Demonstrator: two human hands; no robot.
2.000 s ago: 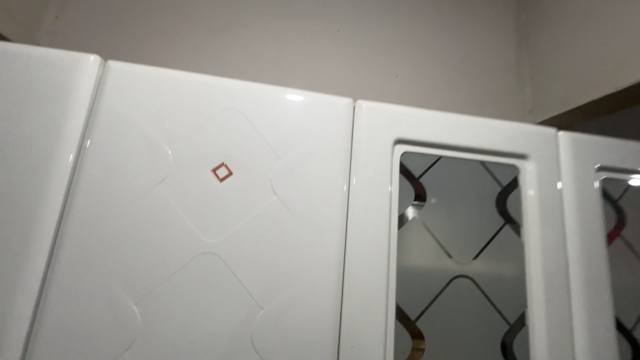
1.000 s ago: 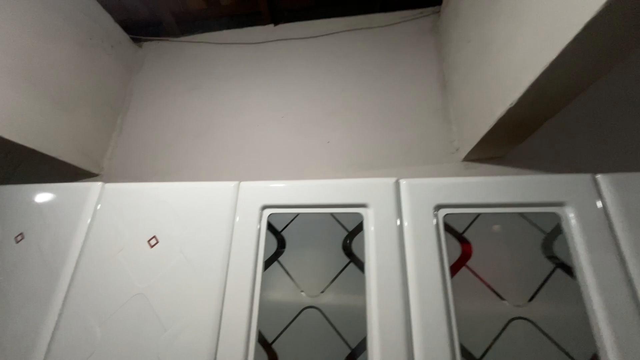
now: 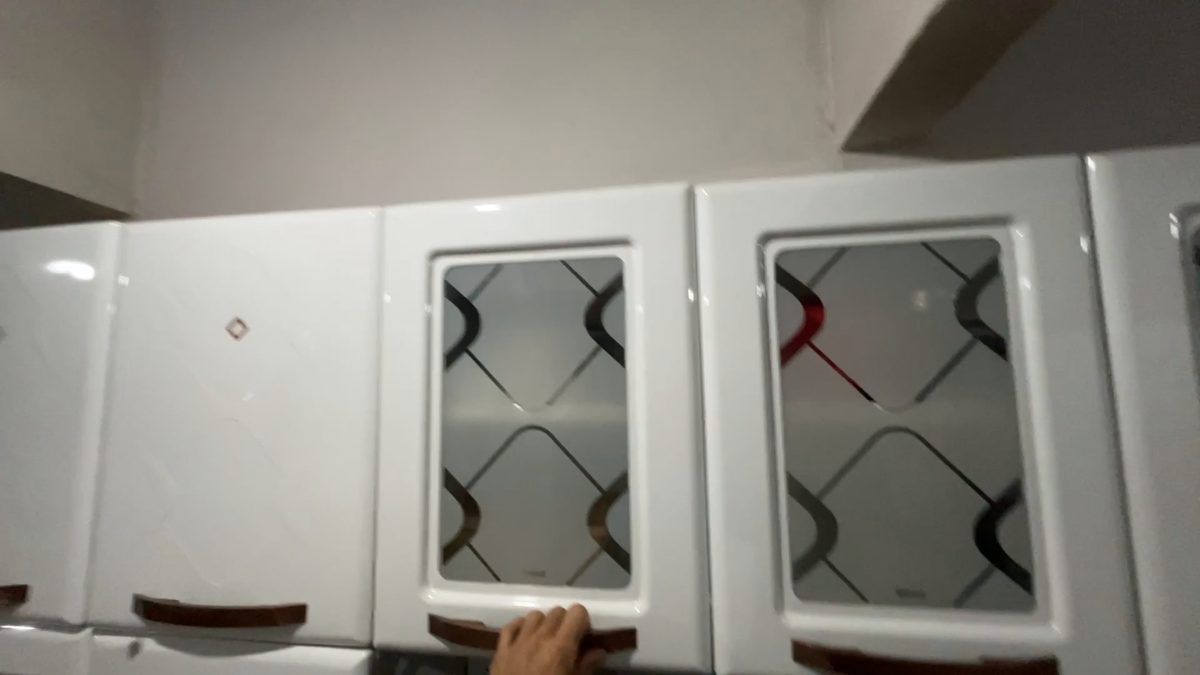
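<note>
My left hand reaches up from the bottom edge, with its fingers curled over the dark brown handle of a white cabinet door. That door is closed and holds a frosted glass panel with a curved, diamond-like line pattern. The hand's lower part is cut off by the frame's edge. My right hand is out of view.
To the right is another glass-panelled door with a brown handle. Left stands a plain white door with a small diamond mark and a handle. A beam juts out above right.
My left hand has come into view and taken hold of the handle of the glass-panelled door; no hand showed before. The view has tilted down, bringing the handles into sight.
</note>
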